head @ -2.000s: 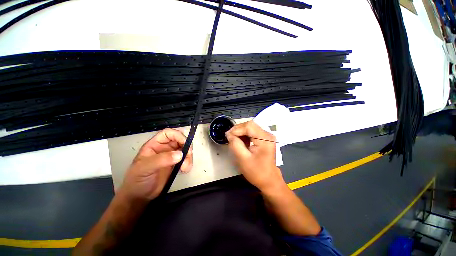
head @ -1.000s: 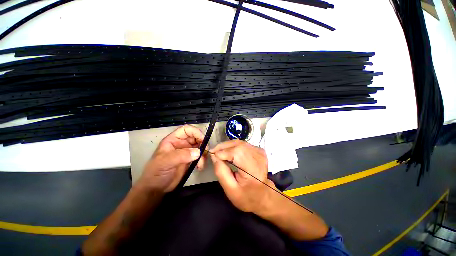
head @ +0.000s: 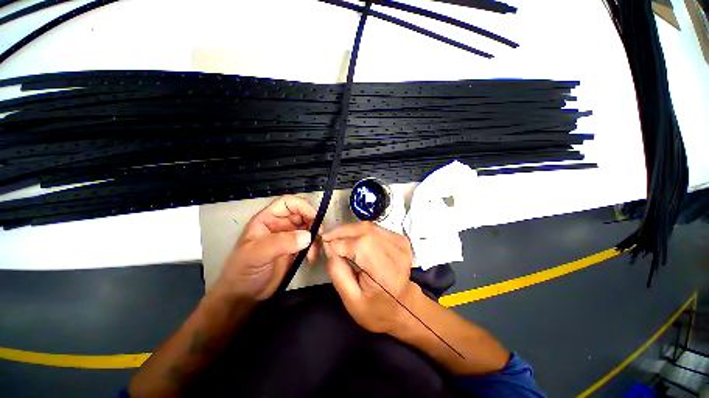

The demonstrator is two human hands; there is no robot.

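My left hand (head: 268,247) pinches a long narrow black strap (head: 336,159) near its lower part. The strap runs away from me across the pile of straps (head: 194,132). My right hand (head: 369,268) holds a thin dark applicator (head: 412,315) like a pen, its long end pointing back over my wrist. The fingertips of both hands are close together at the strap; the applicator's tip is hidden by the fingers. A small round pot (head: 370,200) with glossy dark liquid stands just beyond my right hand.
A crumpled white cloth or paper (head: 439,218) lies right of the pot. A beige board (head: 221,241) lies under the pot and pile. Separate black straps (head: 443,23) lie at the far side. A thick strap bundle (head: 657,140) hangs over the table edge at right.
My right hand has moved from the pot to the strap in my left hand. Since one second ago, the applicator's back end has tilted lower. The view has shifted slightly.
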